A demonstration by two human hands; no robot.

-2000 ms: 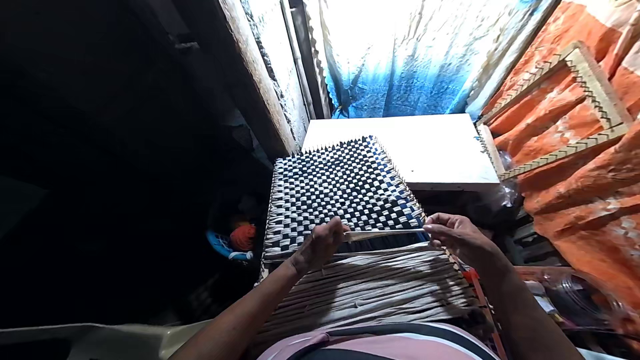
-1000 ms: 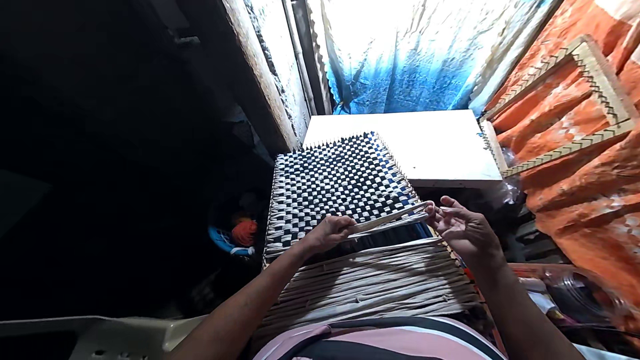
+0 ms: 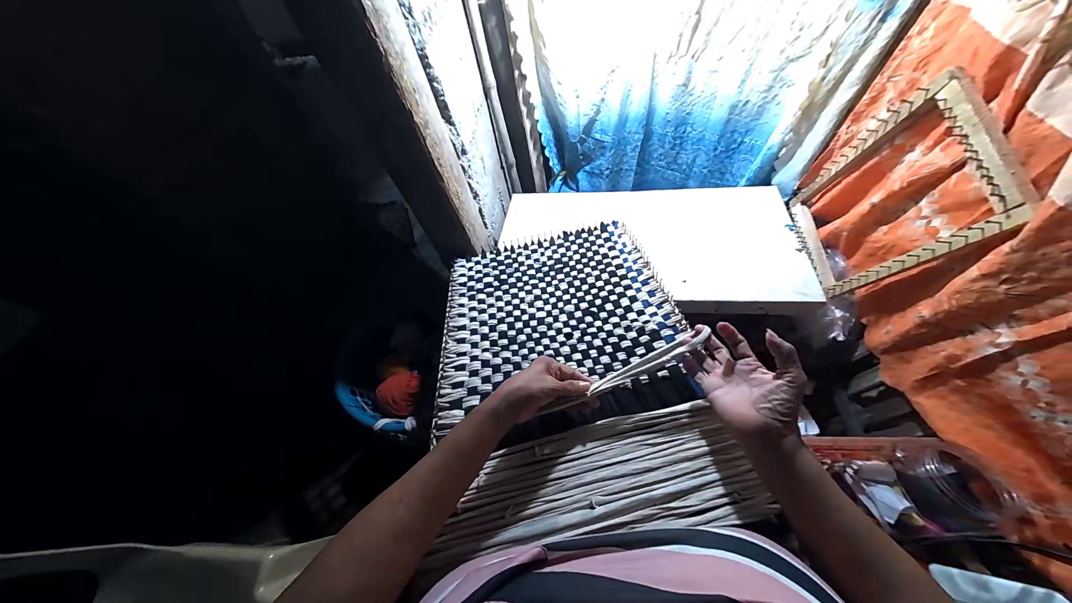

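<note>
A black and white checkered weave of fabric strips (image 3: 553, 306) fills the far part of a frame edged with nails. Long pale fabric loops (image 3: 603, 477) lie side by side across its near part. My left hand (image 3: 540, 389) pinches one end of a pale fabric loop (image 3: 645, 364) above the near edge of the weave. The loop's other end passes around fingers of my right hand (image 3: 749, 385), which is turned palm up with its fingers spread, at the frame's right side.
A white board or tabletop (image 3: 737, 251) lies beyond the frame. An empty nailed wooden frame (image 3: 930, 251) leans on an orange cloth (image 3: 971, 335) at right. A blue basket (image 3: 362, 409) holding an orange ball (image 3: 398, 392) stands at left. A red-rimmed container (image 3: 871, 444) with assorted items is at lower right.
My right hand has turned palm up and its fingers have opened out, with the loop now around them. My left hand keeps its pinch on the strip.
</note>
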